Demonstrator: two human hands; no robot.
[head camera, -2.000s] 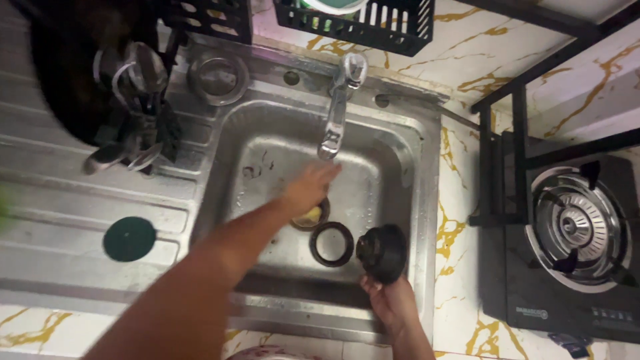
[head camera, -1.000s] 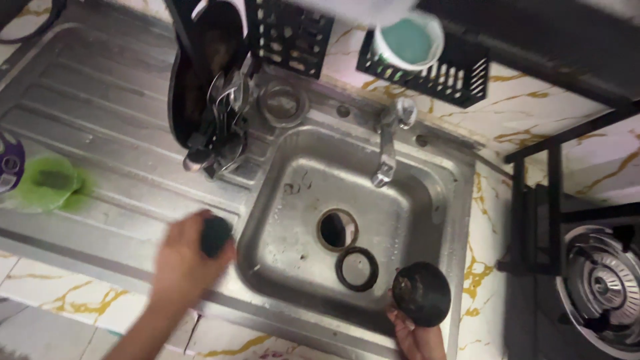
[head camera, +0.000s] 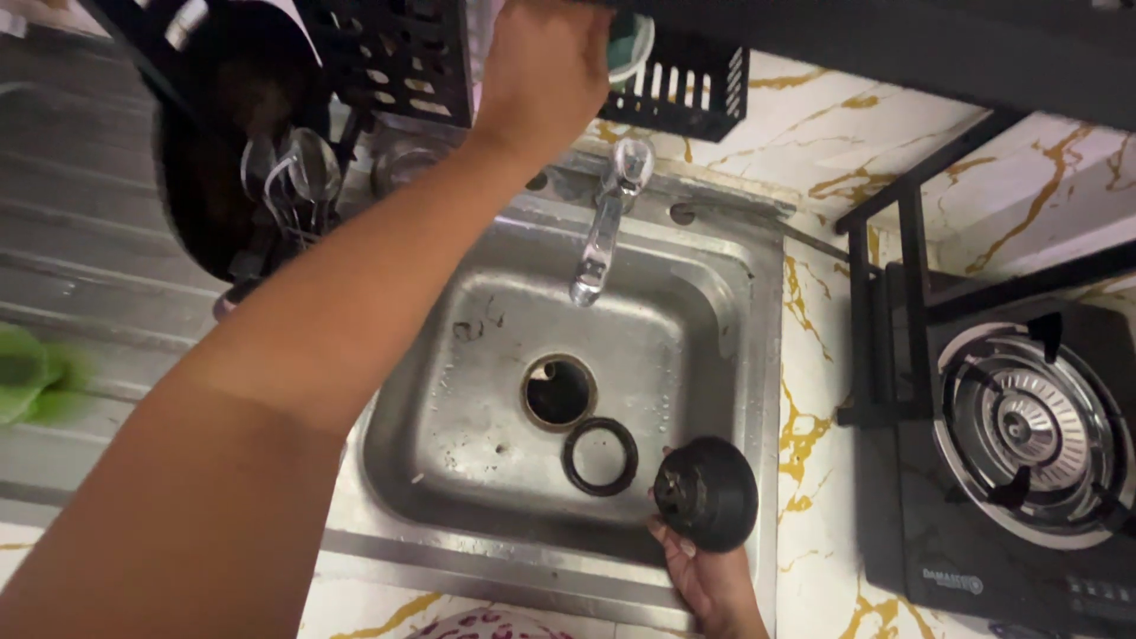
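My left hand (head camera: 546, 75) reaches up over the back of the sink to a white tub (head camera: 635, 53) with something green at its rim, by the black rack; its fingers are partly cut off, so its hold is unclear. My right hand (head camera: 706, 577) holds a round black drain part (head camera: 710, 493) over the sink's front right corner. On the basin floor lies a black rubber ring (head camera: 600, 489), close to the uncovered drain hole (head camera: 559, 392). The chrome faucet (head camera: 599, 240) points into the steel sink (head camera: 479, 426).
A black pan (head camera: 200, 177) and upright utensils (head camera: 302, 177) stand left of the sink, behind my forearm. A blurred green object (head camera: 27, 373) is on the drainboard (head camera: 98, 293). Black perforated baskets (head camera: 683, 98) hang above. A gas stove (head camera: 923, 515) and black metal frame (head camera: 914, 293) are at right.
My left hand was at the drain, then over the drainboard with a dark round object, and is now up at the white tub. My right hand still holds the black drain part.
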